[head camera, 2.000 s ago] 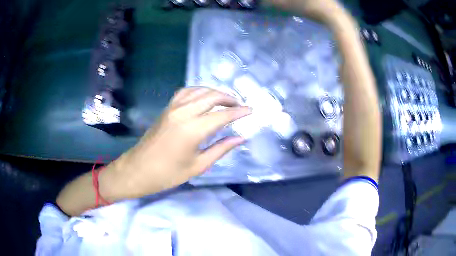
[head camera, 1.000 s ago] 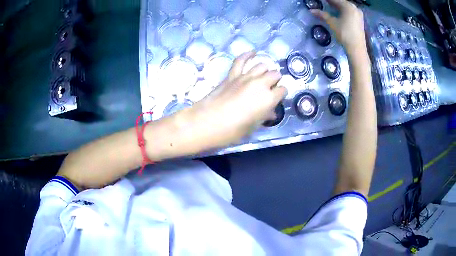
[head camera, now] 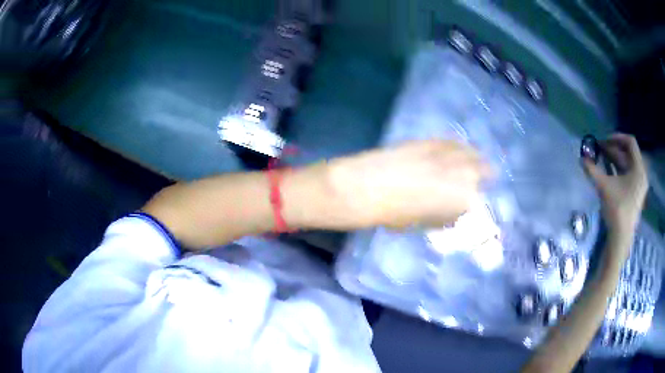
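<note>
The clear blister tray (head camera: 408, 266) lies on the green surface, blurred. Several black-ringed round components (head camera: 569, 268) sit in its right part. My left hand (head camera: 437, 178) is over the middle of the tray, too blurred to show its fingers or anything in them. My right hand (head camera: 618, 171) is at the tray's far right edge, fingers curled, beside a dark round component (head camera: 589, 148); whether it grips this is unclear. A dark four-position fixture (head camera: 271, 69) lies left of the tray, with shiny centres in its seats.
Beyond the tray stands a row of shiny discs (head camera: 499, 65) near pale metal rails (head camera: 543, 47). Another clear tray (head camera: 631, 299) with dark parts is at the right, partly behind my right forearm. Glossy clear plastic (head camera: 62, 25) is at the far left.
The whole view has swung, so fixture and tray appear farther right and tilted. My left hand has left the component near the tray's near edge. My right hand remains at the right side.
</note>
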